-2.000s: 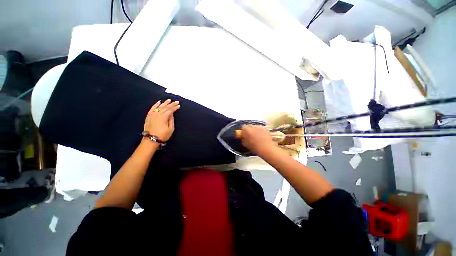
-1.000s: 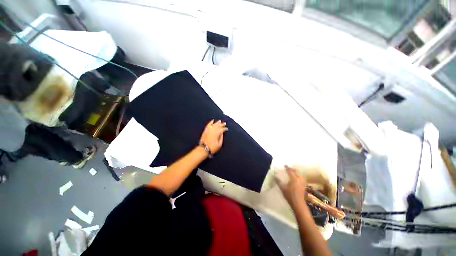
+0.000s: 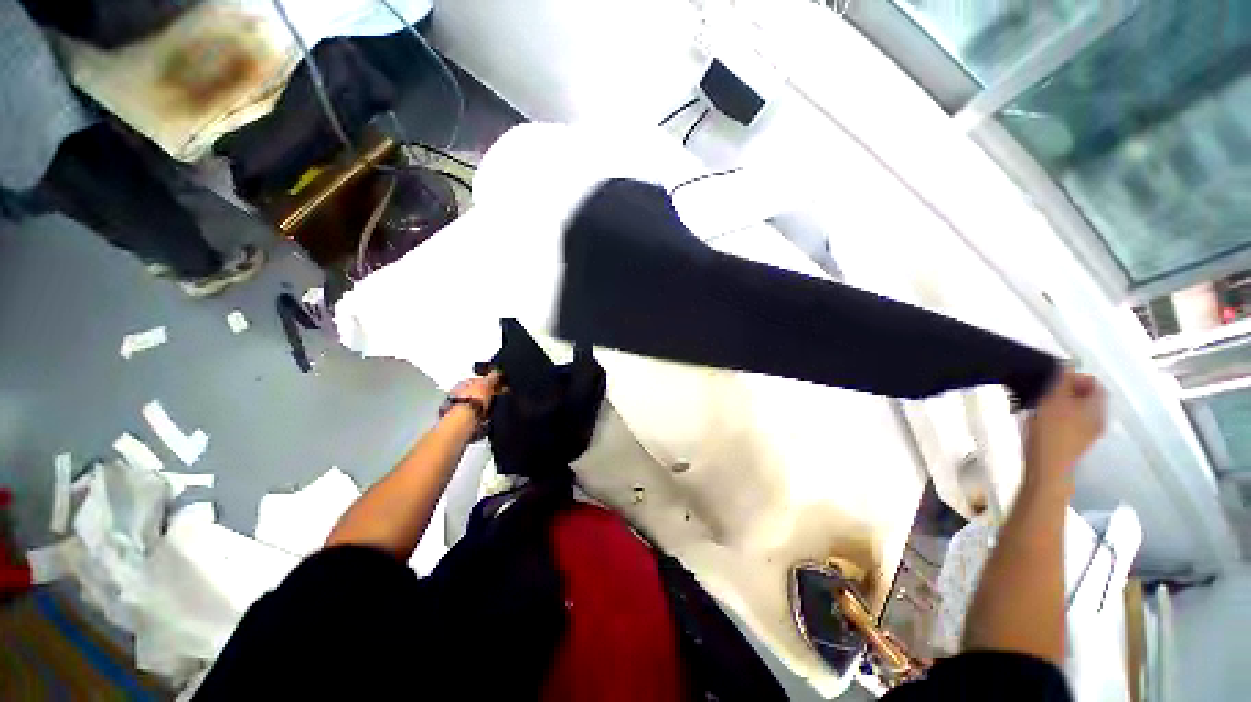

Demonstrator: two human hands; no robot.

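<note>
A black garment panel is stretched in the air over the ironing table. My right hand, slightly blurred, grips its narrow end at the right. The panel's wide end hangs at the upper middle. My left hand grips a bunched black cloth near the table's front left edge; I cannot tell whether it joins the panel. The steam iron stands at the table's right end beside scorched brown cloth, with no hand on it.
Another person's legs stand at the upper left beside a padded board with a brown scorch. White scraps and crumpled white cloth lie on the grey floor. Windows are at the upper right.
The panel lay flat under my left hand and is now lifted off the table. My right hand has left the iron and risen right with the panel's end. My left hand has moved left. The view has turned.
</note>
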